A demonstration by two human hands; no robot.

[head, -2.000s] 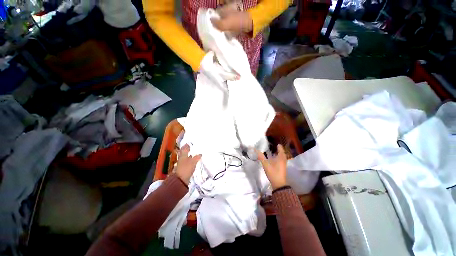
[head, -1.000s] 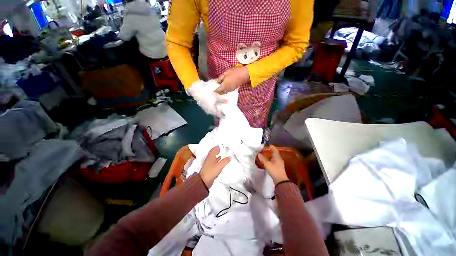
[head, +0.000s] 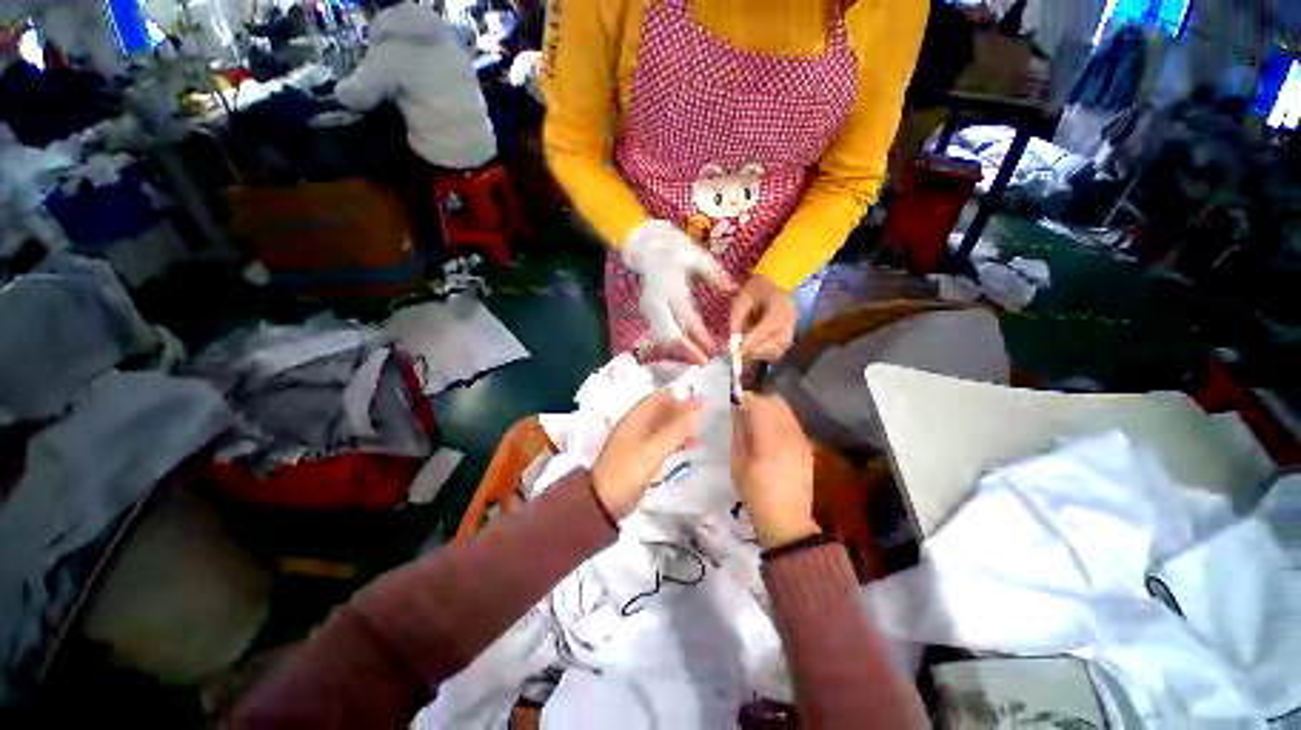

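Observation:
White garment pieces (head: 671,599) with a thin dark loop are heaped over an orange basket (head: 502,478) in front of me. My left hand (head: 645,449) pinches a white piece (head: 702,435) at its left edge. My right hand (head: 775,468) holds the same piece at its right, where a small dark edge shows by the fingers. The fingertips are partly hidden by cloth and small in view. Another person's hands (head: 766,317), one in a white glove, are at the top of this piece, close to my fingers.
A person in a yellow top and red checked apron (head: 735,136) stands across the basket. A white table (head: 999,428) with white cloth (head: 1063,528) is at right. A red crate (head: 335,478) of grey-white cloth is at left.
The other person's hands have come down to the piece between my hands. My hands have moved closer together and now grip cloth. The white bundle that the other person held up is lowered.

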